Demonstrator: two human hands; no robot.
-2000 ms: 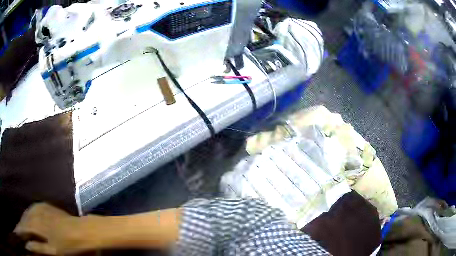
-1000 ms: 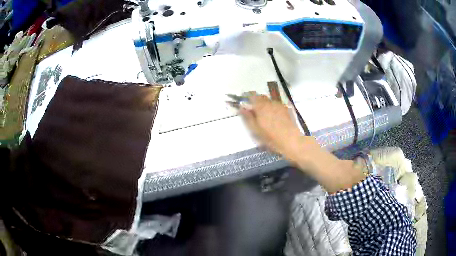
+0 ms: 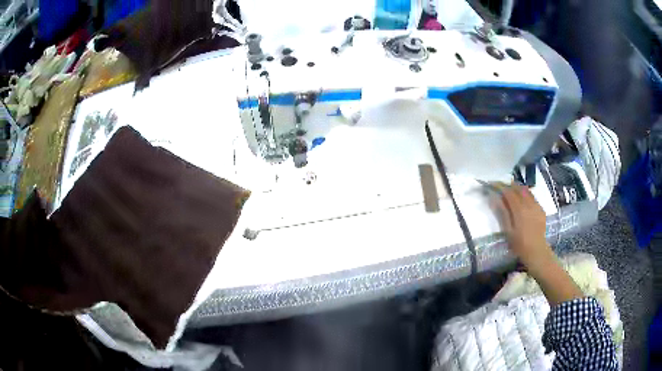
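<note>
The dark brown panel [image 3: 152, 224] lies on the left part of the white table, its lower end hanging over the front edge. Thin white lining [image 3: 190, 352] shows under its lower edge. My right hand [image 3: 524, 221] is over the right end of the table, fingers bent down. The thin metal tip of the thread snips [image 3: 485, 183] pokes out at its fingertips; the rest is hidden by the hand. My left hand is not in view. The sewing machine head [image 3: 334, 98] stands behind the panel, with no cloth under the presser foot [image 3: 299, 152].
A brown strip [image 3: 429, 188] and a dark strap [image 3: 454, 199] lie on the table. A small grey block [image 3: 251, 234] sits right of the panel. White quilted padding [image 3: 501, 333] lies on cream cloth at lower right. Tan cloth [image 3: 51, 138] is at far left.
My right hand has moved right along the table with the snips, away from the machine head. The panel has shifted and turned, with a corner now pointing up. The camera view has moved too.
</note>
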